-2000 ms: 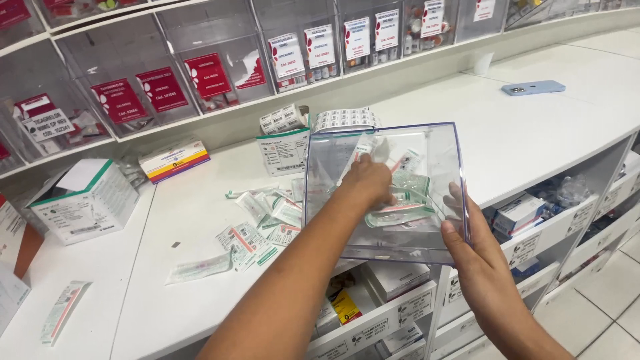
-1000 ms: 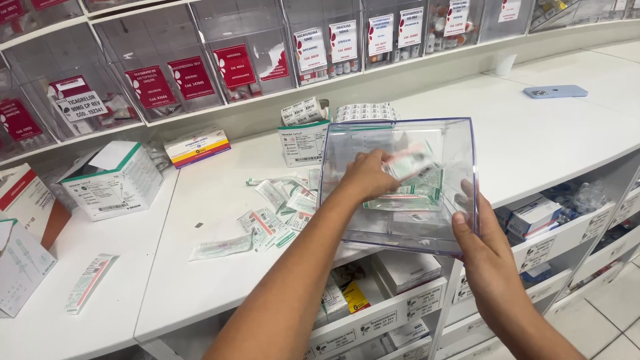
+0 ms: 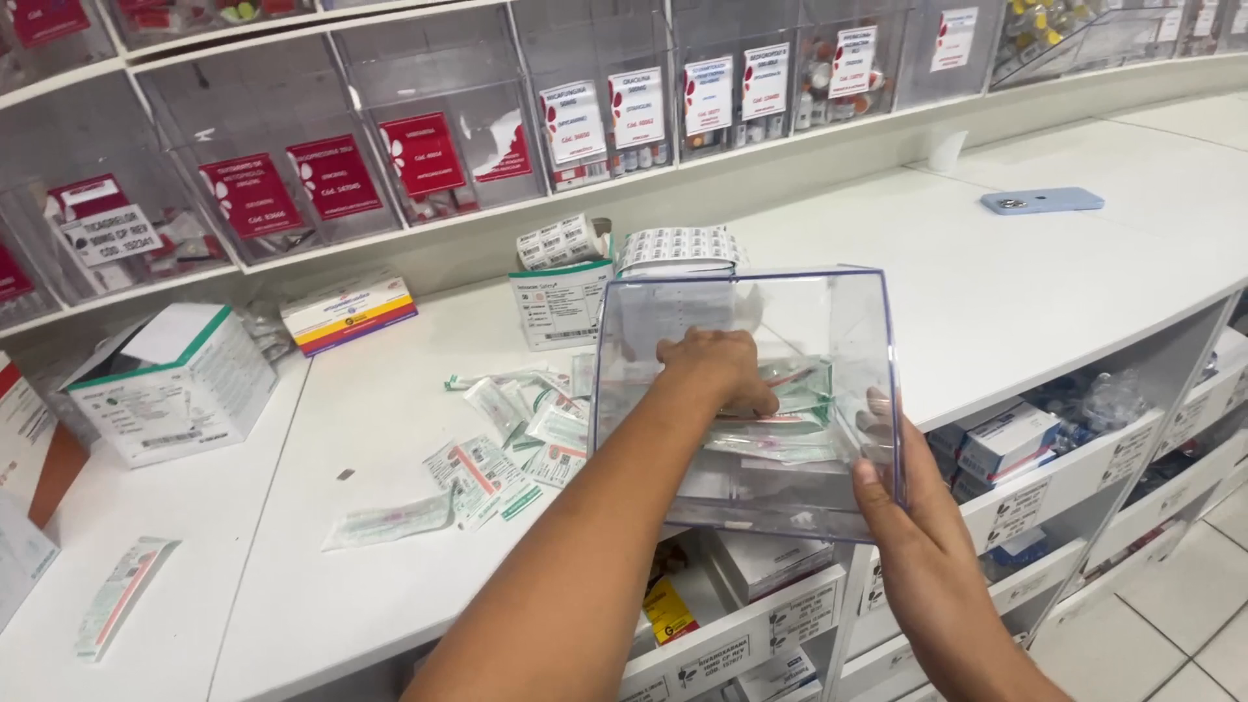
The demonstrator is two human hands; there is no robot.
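My right hand (image 3: pixel 921 507) grips the right wall of a clear plastic bin (image 3: pixel 746 522), its thumb outside near the rim. The bin is tilted with its opening toward me, at the counter's front edge. Inside it, my left hand (image 3: pixel 717 370) reaches over sealed packets (image 3: pixel 780 439) of what look like catheters or needles; its fingertips are partly hidden, so its hold cannot be told. More such packets (image 3: pixel 483 478) lie scattered on the white counter left of the bin, and a single packet (image 3: pixel 125 597) lies farther left.
An open white-and-green box (image 3: pixel 175 390) and a medicine carton (image 3: pixel 348 310) stand at the left. Behind the bin are a box holding a label roll (image 3: pixel 561 307) and a stack of label sheets (image 3: pixel 680 252). A blue phone (image 3: pixel 1043 201) lies at right. Open-front drawers (image 3: pixel 741 634) sit below.
My left hand, which held a packet above the others in the bin a second ago, is now lower among them. My right hand still holds the bin.
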